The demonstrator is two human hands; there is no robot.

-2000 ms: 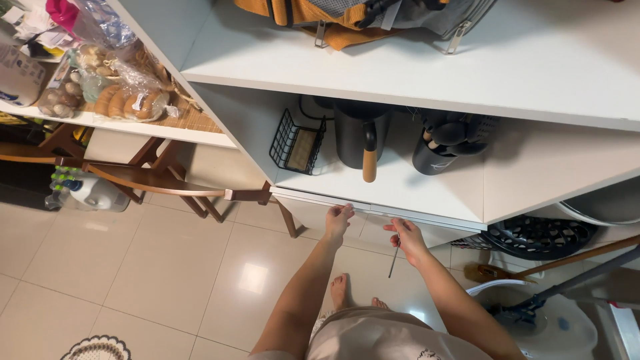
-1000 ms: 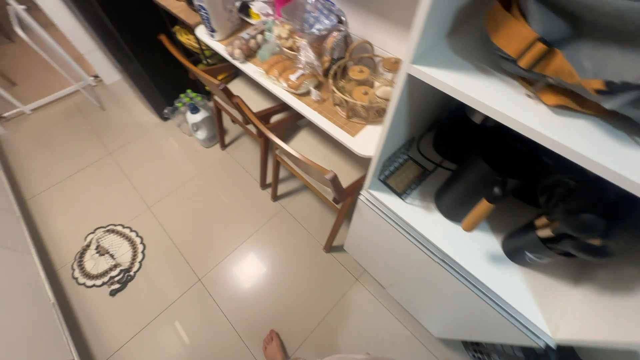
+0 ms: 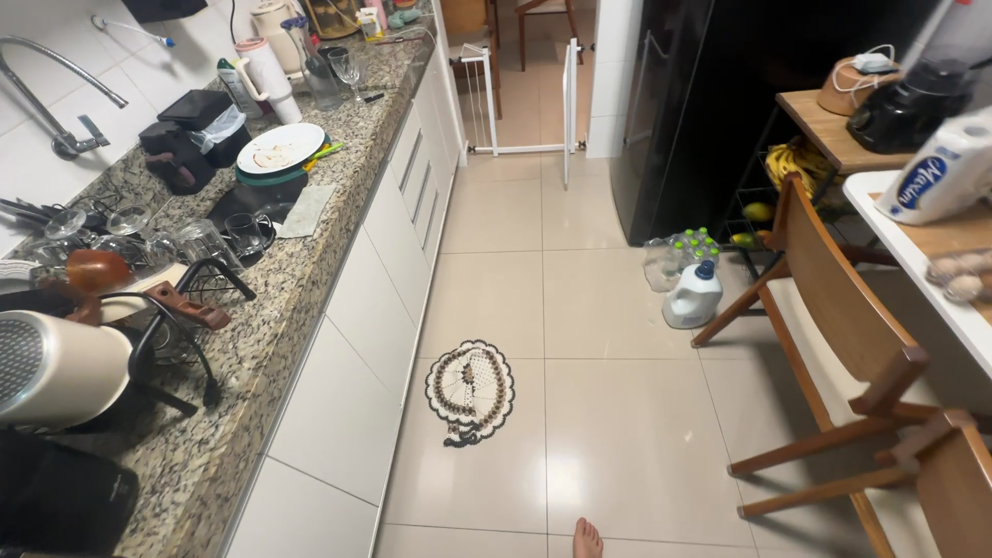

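Neither of my hands shows in the head view now. A bare foot (image 3: 587, 539) stands on the tiled floor at the bottom edge. On the left runs a granite countertop (image 3: 267, 310) with a sink, where a white plate (image 3: 280, 149) with brown smears rests on a green dish. A glass mug (image 3: 248, 232) is at the sink's near edge, beside a folded cloth (image 3: 307, 211). Drinking glasses, pans and a cream-coloured pot (image 3: 66, 368) crowd the near part of the counter.
A crocheted mat (image 3: 470, 391) lies on the floor. Wooden chairs (image 3: 845, 310) stand at the white table (image 3: 961, 287) on the right. A detergent jug (image 3: 694, 296) and packed bottles (image 3: 682, 252) are by the black refrigerator (image 3: 682, 101). Beyond, a white safety gate (image 3: 570, 108) stands in the doorway.
The view has swung from the open shelves to the counter and doorway. Both hands, seen two seconds ago at the cabinet's edge, one with a thin rod, are out of view.
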